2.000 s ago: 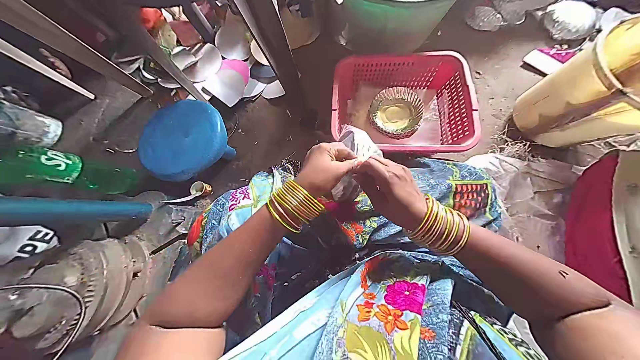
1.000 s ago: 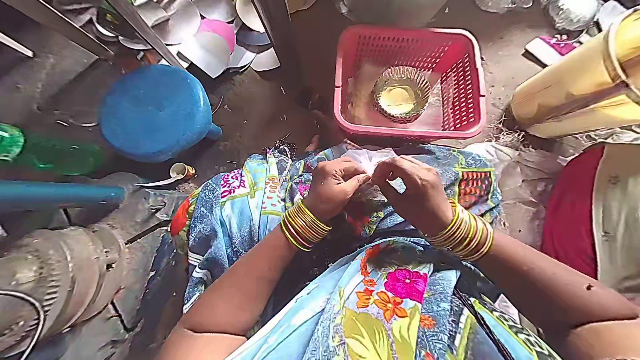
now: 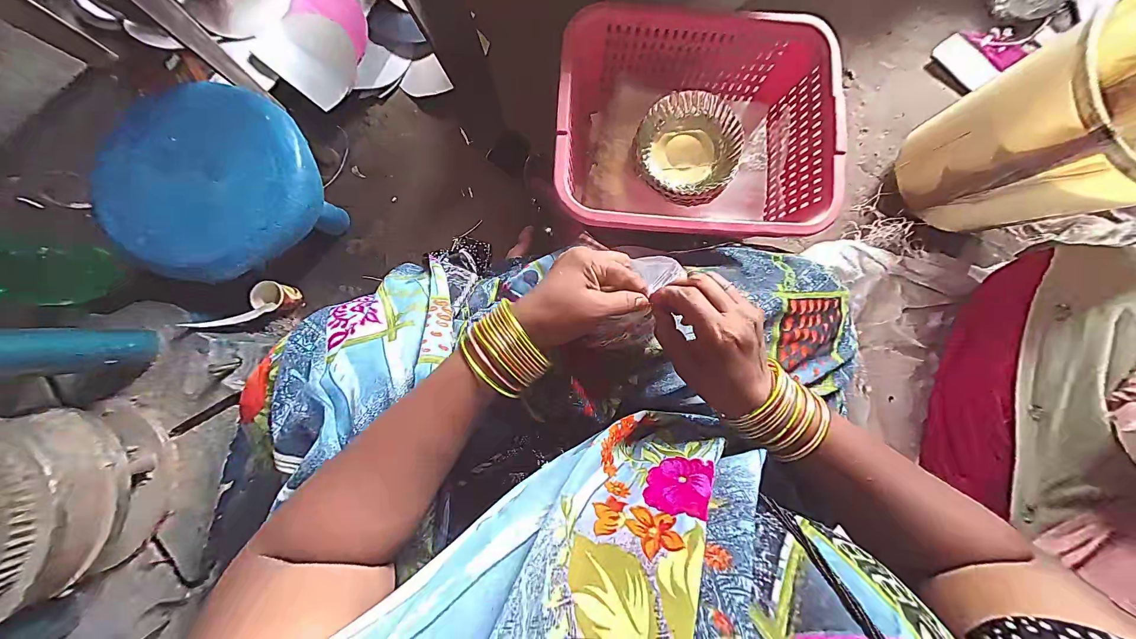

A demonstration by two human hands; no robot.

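Observation:
Over my lap, both hands meet at a thin clear plastic bag. My left hand pinches its left side between thumb and fingers. My right hand grips the other side, fingers bent, a small bright patch showing between them. The lower part of the bag hangs below the fingers, partly hidden. Just beyond my knees a pink plastic basket holds golden foil bowls with fluted rims, which look nested.
A blue plastic stool stands at the left, near a blue pipe and machine parts. Cut sheet pieces lie at the upper left. A large golden roll is at the right, above a red and beige sack.
The bag between my fingers has changed shape; it stood up taller and whiter two seconds ago. Both hands stay close together over my lap. The view has shifted somewhat.

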